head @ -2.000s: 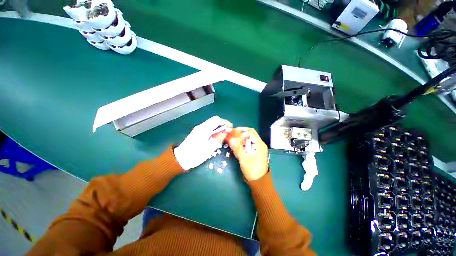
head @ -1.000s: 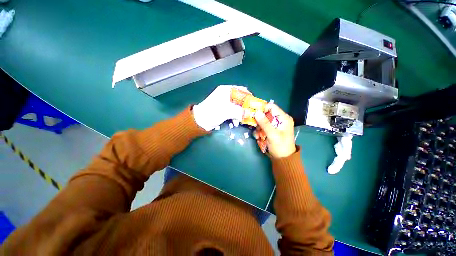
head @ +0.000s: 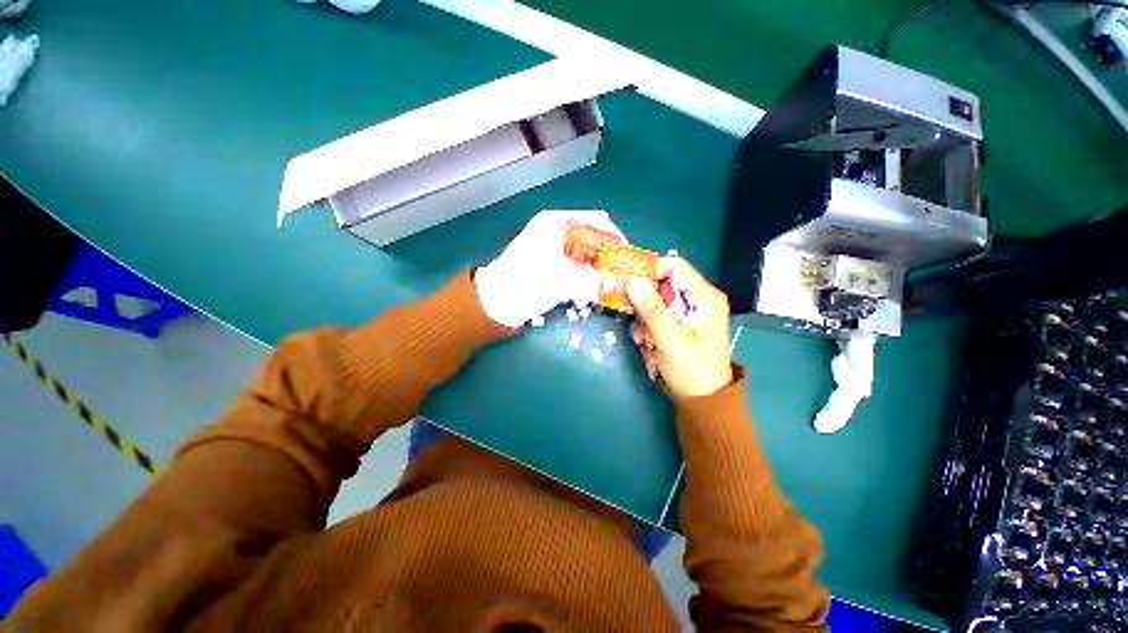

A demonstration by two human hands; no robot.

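Observation:
My left hand [head: 534,272], in a white glove, is shut on the left end of an orange-red piece [head: 627,262]. My right hand [head: 688,331], bare at the thumb and fingers, grips the right end of the same piece, with the thumb on its face. The piece looks flat with a patterned surface; what it is exactly I cannot tell. Small white squares [head: 596,354] lie scattered on the green bench just below my hands. Some reddish bits show under my right fingers, partly hidden.
A long white carton [head: 476,186] with its flap raised lies beyond my hands. A grey and black machine [head: 854,204] stands to the right, with a limp white cloth or glove [head: 844,386] before it. A black parts tray [head: 1074,476] is at the far right.
Since two seconds ago the view has shifted and the orange-red piece has come into clear view between my hands. Over the last second my hands have barely moved.

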